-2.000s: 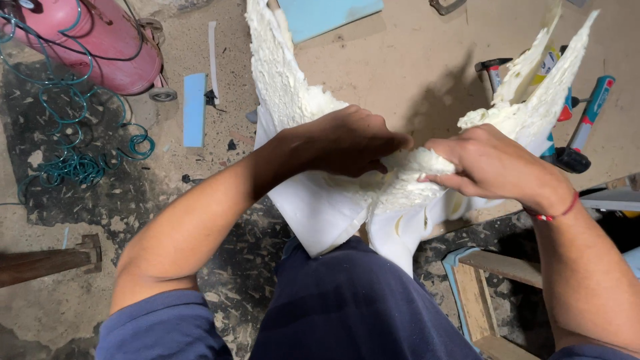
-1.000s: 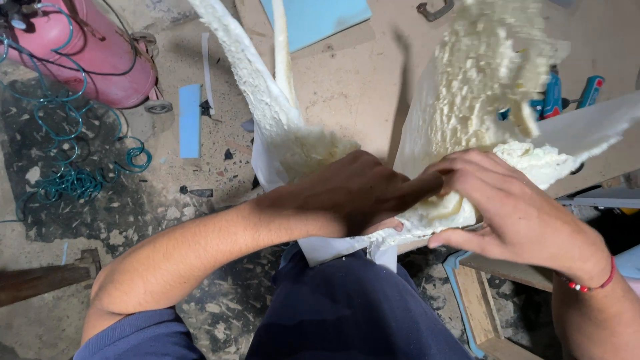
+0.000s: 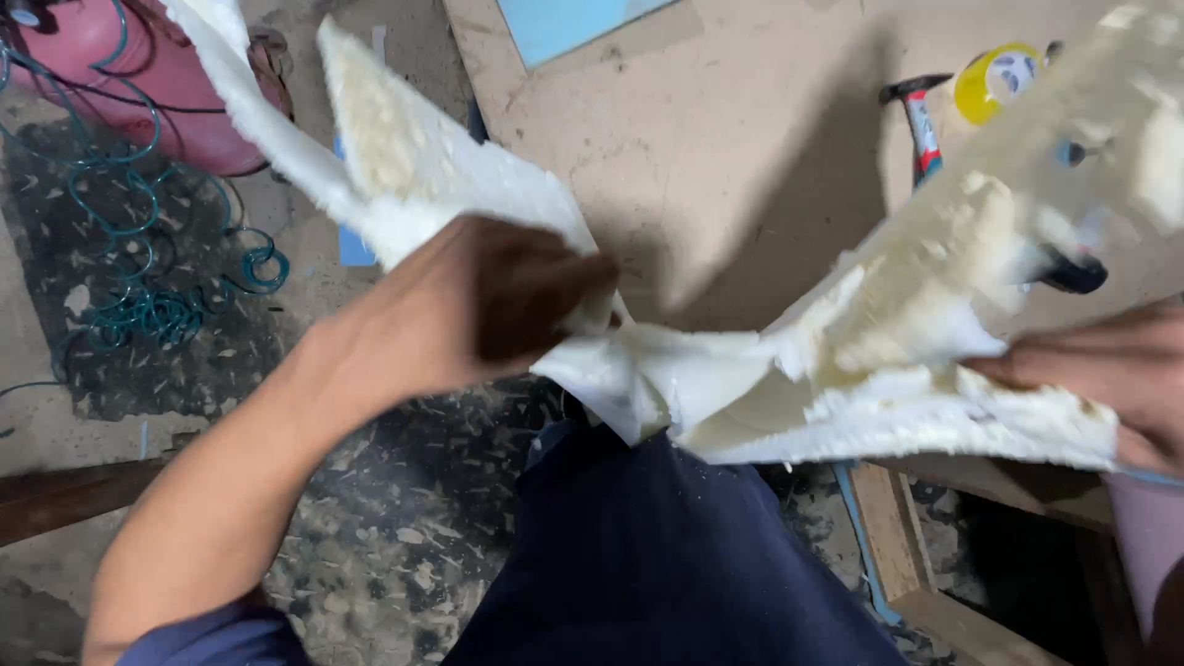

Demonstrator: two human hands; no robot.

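Note:
A large piece of white, thin-skinned material with rough cream-coloured foam [image 3: 925,277] on it stretches across the view over the table's near edge and my lap. My left hand [image 3: 532,296] is closed on its middle-left part, blurred, with the fingertips in shadow. At the right edge of the view my right hand [image 3: 1110,379] grips the foam-covered right part, partly cut off by the frame. Between the hands sags a smooth white strip. Pointed flaps stand up at the upper left, and a wide blurred flap rises at the upper right.
On the wooden table [image 3: 721,120] are a hammer [image 3: 922,125], a roll of yellow tape [image 3: 999,83] and a light blue sheet [image 3: 573,23]. A pink tank [image 3: 185,102] and a coiled teal hose [image 3: 148,314] are on the left. A wooden frame [image 3: 893,527] stands low at the right.
My hands were close together over the foam a second ago; now they are far apart, the right one having moved right. The foam piece is spread wider between them.

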